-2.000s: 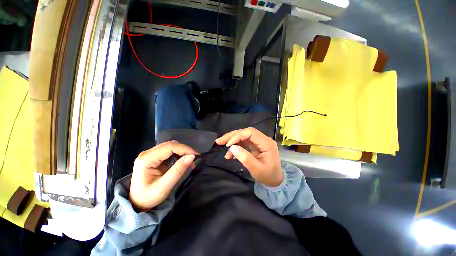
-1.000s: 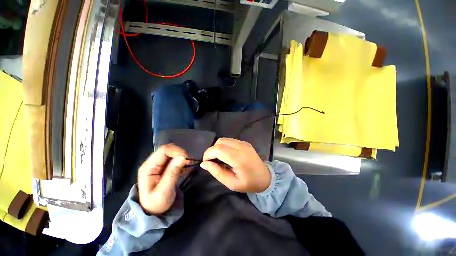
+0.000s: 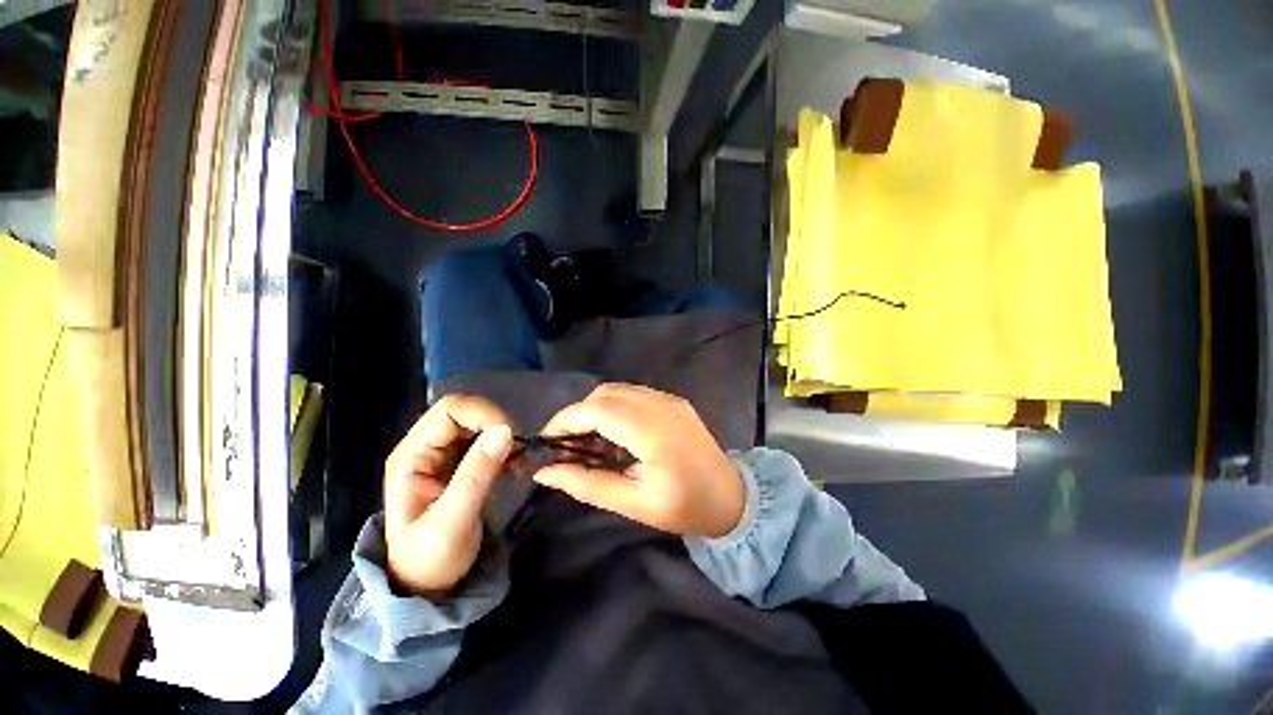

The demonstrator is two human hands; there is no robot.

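My left hand (image 3: 444,492) pinches a thin black cord between thumb and forefinger, over the dark apron (image 3: 628,615). My right hand (image 3: 645,461) is beside it and holds the black cord (image 3: 570,448) between thumb and fingers. Between the hands the cord shows as a dark, bunched strand or loop; whether it is knotted I cannot tell. Its lower part is hard to see against the apron. Another thin black cord (image 3: 852,293) lies curved on the yellow stack at the right and runs off its left edge towards the apron.
Yellow sheets (image 3: 963,252) with brown blocks (image 3: 875,116) lie on a metal stand (image 3: 907,450) at the right. A long fixture (image 3: 258,363) stands at the left, with yellow sheets (image 3: 31,405) beyond it. A red hose (image 3: 461,226) hangs ahead, above the floor.
The hands were further apart two seconds ago, then came together. Since one second ago my right fingers have opened slightly and more dark cord shows between them. The view has shifted slightly.
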